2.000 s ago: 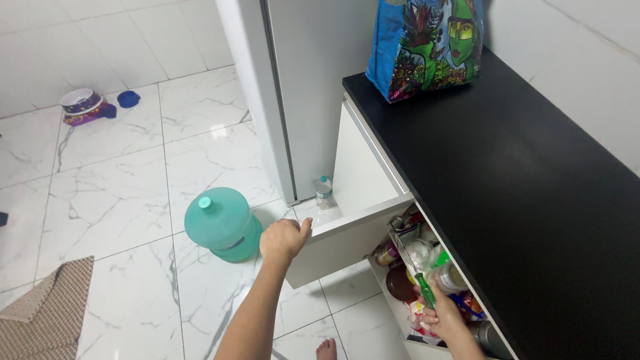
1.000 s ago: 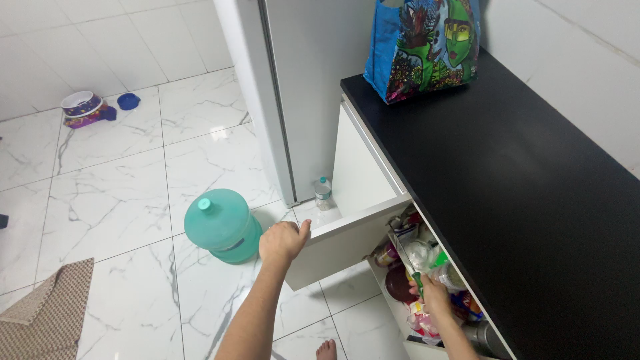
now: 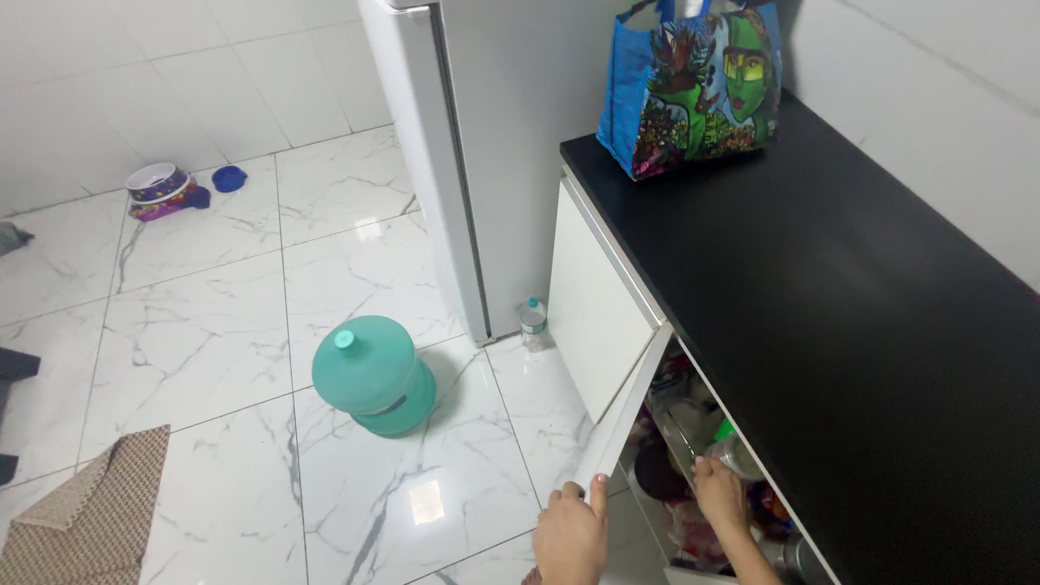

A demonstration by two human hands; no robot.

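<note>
My left hand [image 3: 571, 528] grips the outer edge of a white cabinet door [image 3: 624, 414], thumb on top. Inside the cabinet, below the countertop, my right hand [image 3: 719, 487] holds a screwdriver [image 3: 682, 435] whose thin metal shaft points up and away toward the door's hinge side; its handle is mostly hidden by the fingers. Around the right hand sit a clear container [image 3: 735, 457], a dark round lid or pot [image 3: 660, 471] and several colourful packages. A second white door [image 3: 601, 301] is beside the held one, toward the fridge.
A black countertop [image 3: 853, 325] bears a blue printed bag [image 3: 699, 89]. Beyond stands a grey refrigerator [image 3: 520, 162], with a small plastic bottle [image 3: 533, 325] at its base. A green water jug [image 3: 374, 374], a woven mat [image 3: 97, 512] and pet bowls [image 3: 158, 183] are on the tiled floor.
The door in my left hand has swung, its outer edge now nearer to me and to the cabinet. The left hand has moved along with it. The right hand still holds the screwdriver.
</note>
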